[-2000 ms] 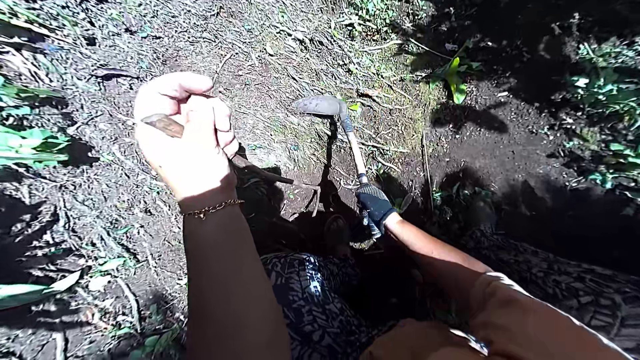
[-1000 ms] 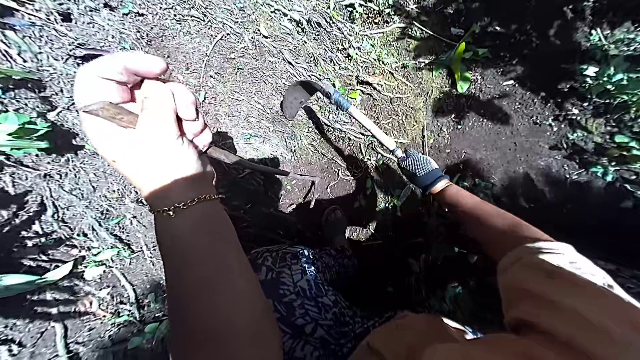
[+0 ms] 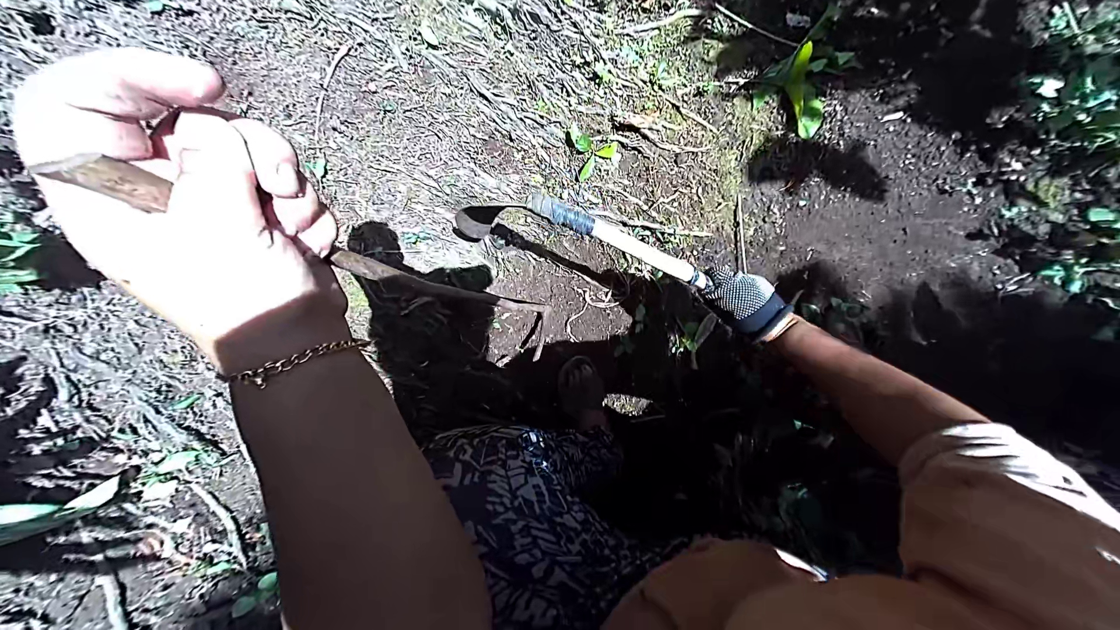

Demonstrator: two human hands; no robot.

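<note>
My left hand (image 3: 201, 192), bare and with a chain bracelet at the wrist, is closed around a thin wooden stick (image 3: 411, 280) at the upper left. One end of the stick shows past the palm; the other slants down to the right, toward the middle of the view. My right hand (image 3: 744, 299), in a dotted work glove, grips the end of a pale wooden handle (image 3: 646, 252). This handle belongs to a hand tool with a curved metal blade (image 3: 478, 221), bound with dark wrapping at the neck. The blade is near the soil, but contact cannot be told.
Root-covered ground (image 3: 437, 114) lies in front, with a small green seedling (image 3: 595, 155) beyond the tool. A leafy plant (image 3: 801, 92) grows at the upper right beside dark bare soil (image 3: 866, 227). My foot (image 3: 579, 385) is in shadow below the tool.
The curved blade has swung lower and tilted over, and the handle has turned from steep to slanting. My left hand, still holding the stick, has moved toward the left edge.
</note>
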